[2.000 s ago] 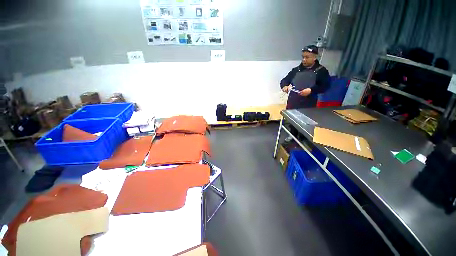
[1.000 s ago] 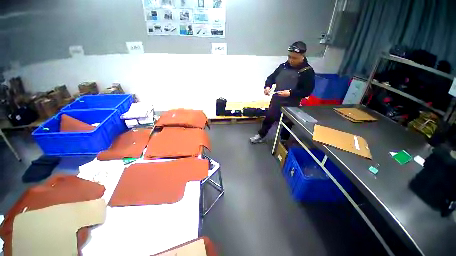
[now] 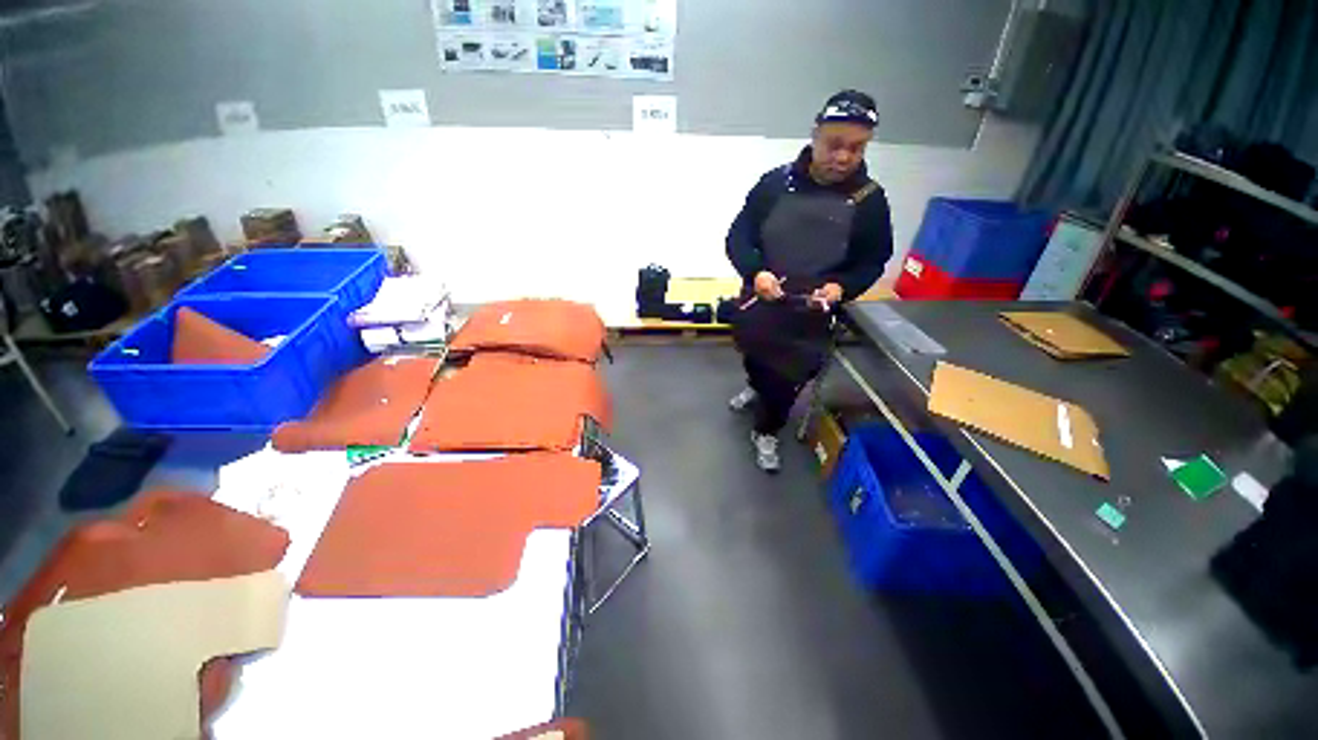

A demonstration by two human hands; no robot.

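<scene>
Neither of my hands is in view. A rust-brown panel with a notched corner [image 3: 434, 528] lies flat on the white-covered table [image 3: 419, 665] in front of me. At the lower left a beige panel [image 3: 130, 658] lies on a loose pile of rust-brown panels [image 3: 174, 542]. Farther back, brown panel stacks [image 3: 513, 405] sit by the table's right edge, with a smaller brown stack [image 3: 369, 402] to their left. A brown edge [image 3: 557, 730] shows at the bottom of the picture.
Blue bins [image 3: 231, 354] stand at the far left, beside folded white papers [image 3: 401, 310]. A person [image 3: 810, 239] stands at the far end of the dark worktable [image 3: 1041, 535], holding something small. A blue bin [image 3: 925, 521] sits under it. Grey floor [image 3: 708, 549] runs between the tables.
The person has walked closer and left, around the worktable's far corner. My view has shifted slightly, and less of the panel at the bottom edge shows.
</scene>
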